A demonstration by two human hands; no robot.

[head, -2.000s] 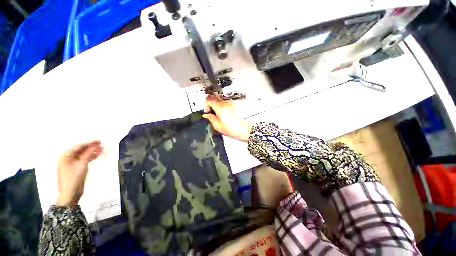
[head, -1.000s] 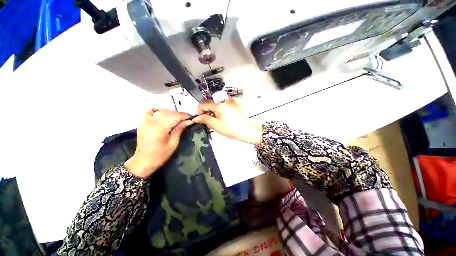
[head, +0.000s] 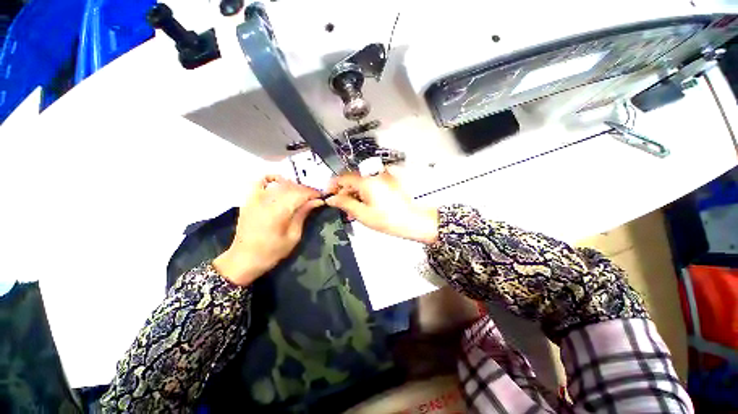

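A camouflage panel [head: 311,299] in green, brown and black lies over the table's front edge and hangs down towards my lap. My left hand [head: 271,222] pinches its upper edge just in front of the needle area. My right hand [head: 380,202] pinches the same edge beside it, with the fingertips of both hands close together. The presser foot and needle [head: 346,154] of the white sewing machine [head: 437,40] are right behind my fingertips and partly hidden by a grey curved arm.
A lit control panel [head: 558,73] is on the machine head. A black flat item [head: 487,132] and a silver metal tool [head: 639,139] lie on the bed. Blue bins [head: 48,48] stand back left, dark camouflage fabric [head: 32,348] front left, a carton [head: 647,279] and an orange sack [head: 716,303] right.
My left hand has come from the table's left side to the panel's edge and taken hold beside my right hand. The view has moved closer to the needle area.
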